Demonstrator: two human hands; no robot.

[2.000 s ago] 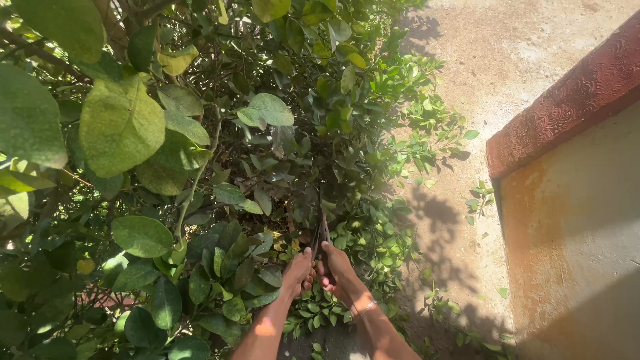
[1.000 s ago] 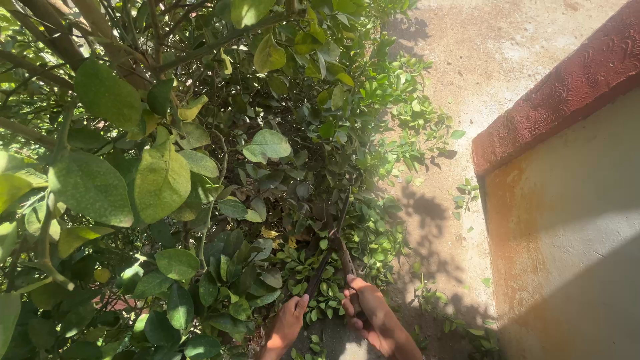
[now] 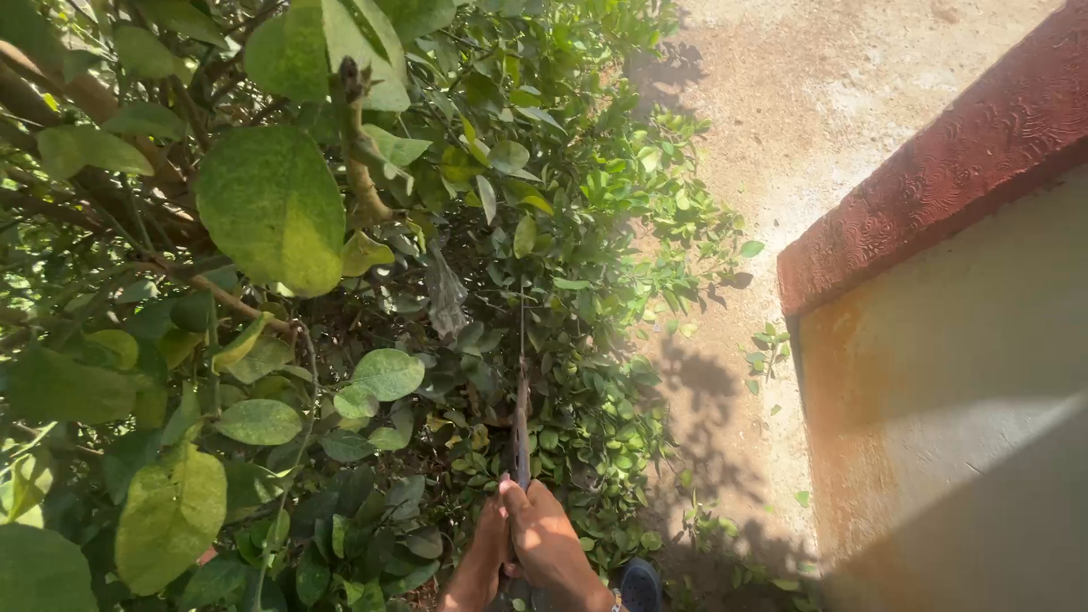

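Observation:
My left hand (image 3: pixel 486 544) and my right hand (image 3: pixel 544 531) are close together at the bottom centre, each closed on a handle of long-handled hedge shears (image 3: pixel 522 416). The handles lie side by side, and the thin blades point up and away from me into the leaves of a bush (image 3: pixel 586 297). Foliage partly hides the blades, so what lies between them cannot be told. My hands cover the handle ends.
Large leaves (image 3: pixel 272 212) and a branch stub (image 3: pixel 361 161) stand near the camera at left. A plastic scrap (image 3: pixel 445 293) hangs in the bush. At right is a wall (image 3: pixel 952 408) with a red ledge (image 3: pixel 926 187). Cut sprigs (image 3: pixel 769 350) lie on the ground. A shoe (image 3: pixel 640 585) shows below.
My hands were apart with the shears' handles spread one second ago. They have come together, and the handles and blades have closed.

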